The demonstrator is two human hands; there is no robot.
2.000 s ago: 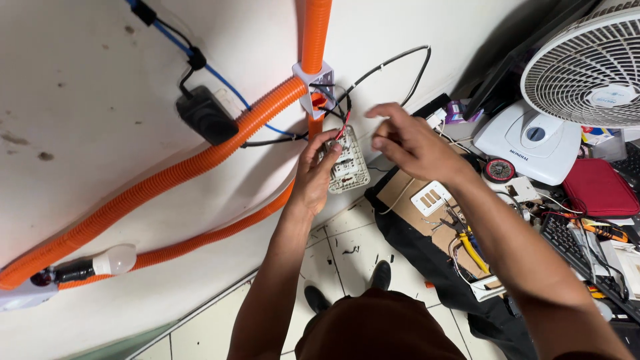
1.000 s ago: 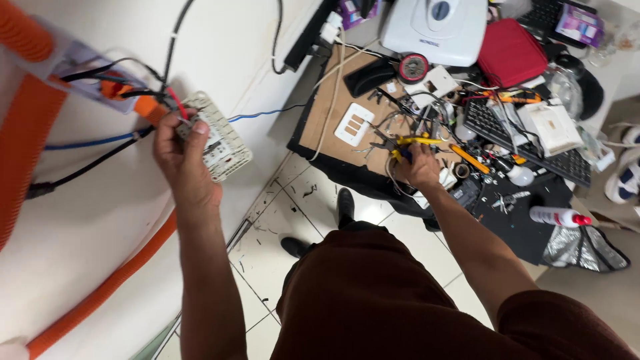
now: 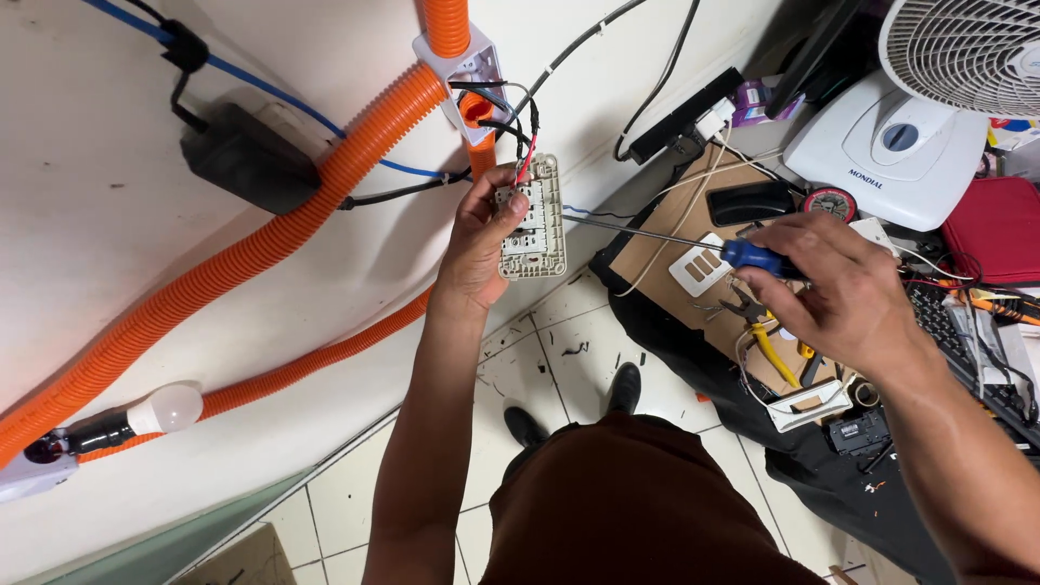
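Note:
My left hand holds a cream plastic wall switch plate by its left edge, its back side towards me. A red wire and black wires run from its upper part to the open conduit box on the wall. My right hand grips the blue handle of a long screwdriver. The screwdriver's shaft points left towards the plate; whether its tip touches the plate I cannot tell.
Orange corrugated conduit crosses the wall, with a black adapter and a light bulb nearby. At right, the cluttered table holds pliers, a white faceplate, a keyboard and a fan base.
My right hand has moved from the tools on the table back towards the switch plate, and now holds the blue screwdriver. My left hand still holds the plate. The view has shifted strongly.

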